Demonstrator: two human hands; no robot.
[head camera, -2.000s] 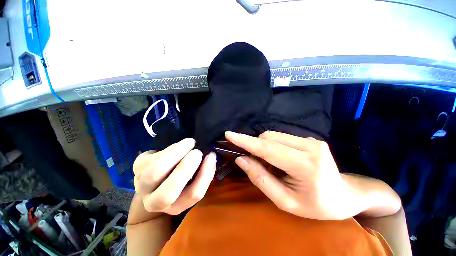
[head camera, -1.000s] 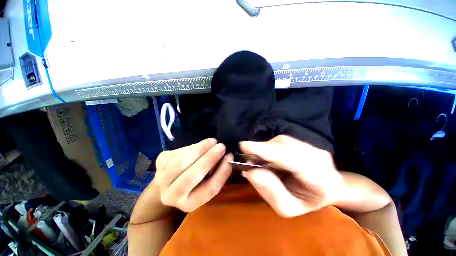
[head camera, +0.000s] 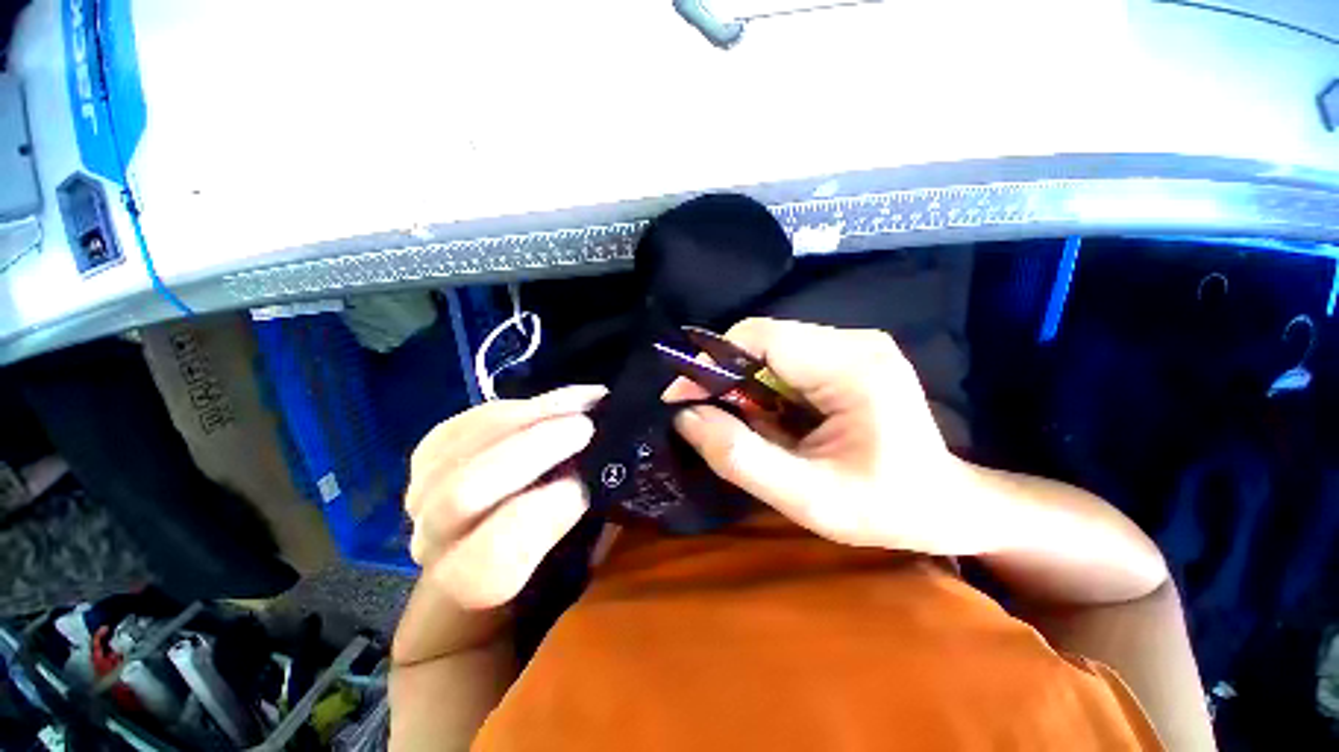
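My right hand (head camera: 822, 441) holds thread snips (head camera: 723, 367) with two pointed blades, spread apart and pointing up-left over the black fabric. My left hand (head camera: 507, 492) pinches the edge of the black fabric (head camera: 712, 257), left of the snips. The fabric's rounded end overlaps the table's front edge. A small black label with white print (head camera: 642, 478) shows between my hands, below the blades. A thin white loop (head camera: 507, 356) hangs above my left hand. My left fingertips are partly hidden by the fabric.
The white machine table (head camera: 441, 132) has a ruler strip along its front edge. A blue crate (head camera: 345, 426) and a cardboard box (head camera: 220, 426) stand below left. Mixed scraps (head camera: 176, 669) lie at the lower left. Dark garments and hangers (head camera: 1295, 360) are at the right.
My hands have moved apart, my left to the left. The snips' blades now show clearly and spread. The printed label has come into clear view, and the fabric's rounded end sits lower.
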